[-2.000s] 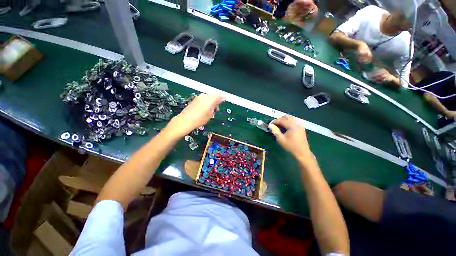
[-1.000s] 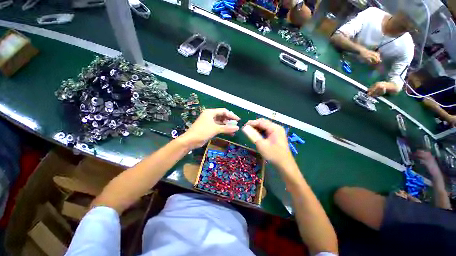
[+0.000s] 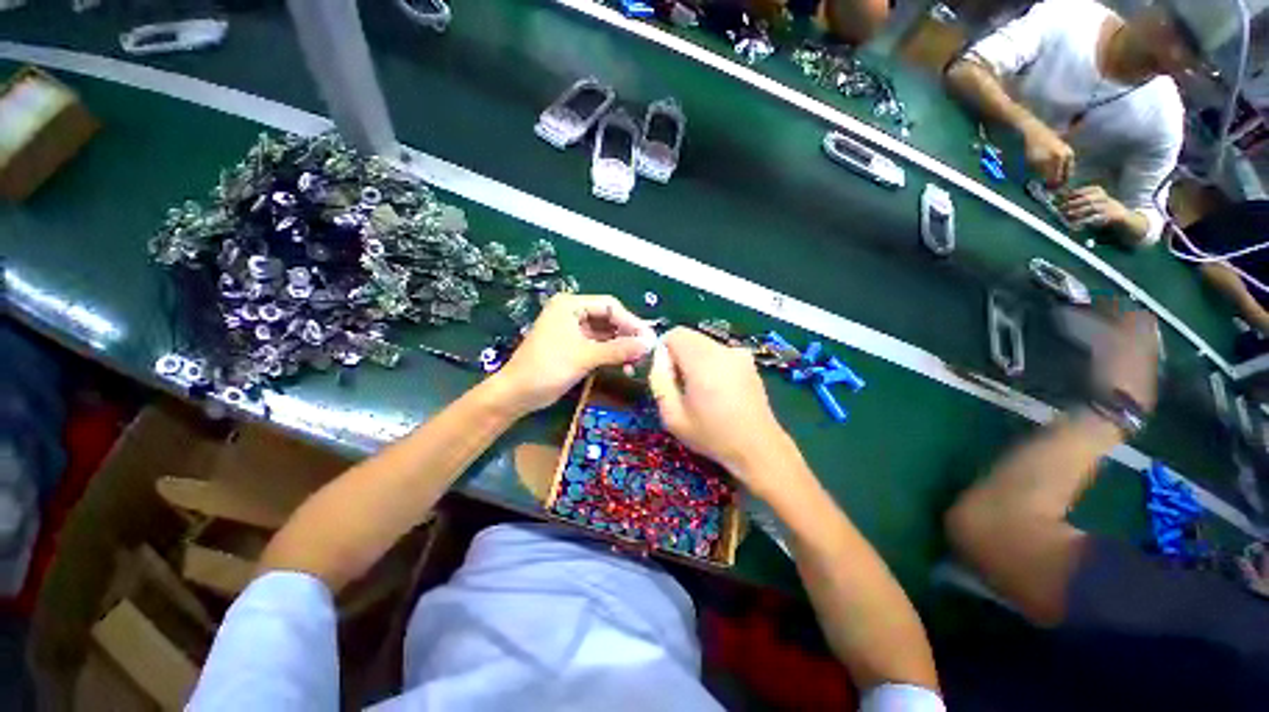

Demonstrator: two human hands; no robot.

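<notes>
My left hand (image 3: pixel 573 348) and my right hand (image 3: pixel 710 397) meet above the back edge of the parts box. A small white piece (image 3: pixel 654 352) is pinched between their fingertips; its shape is mostly hidden. The shallow cardboard parts box (image 3: pixel 561 466) holds dark blue-grey discs (image 3: pixel 592 480) and red bits (image 3: pixel 654 480). My right hand covers part of its back right. A tangled pile of circuit board pieces (image 3: pixel 327 264) with pale rings lies left of my hands. Bright blue cylinders (image 3: pixel 831 378) lie loose right of my right hand.
Grey device housings (image 3: pixel 614 153) lie on the belt beyond a white edge strip (image 3: pixel 557 230). A grey post (image 3: pixel 338 77) stands behind the pile. A neighbour's arm (image 3: pixel 1037 508) reaches over the belt at right. Another person (image 3: pixel 1079 118) works opposite. A small carton (image 3: pixel 39 132) sits far left.
My hands have come together from apart, and the right has moved left over the box. Blue cylinders now lie at right. The housings have shifted right, and the neighbour's arm has reached in.
</notes>
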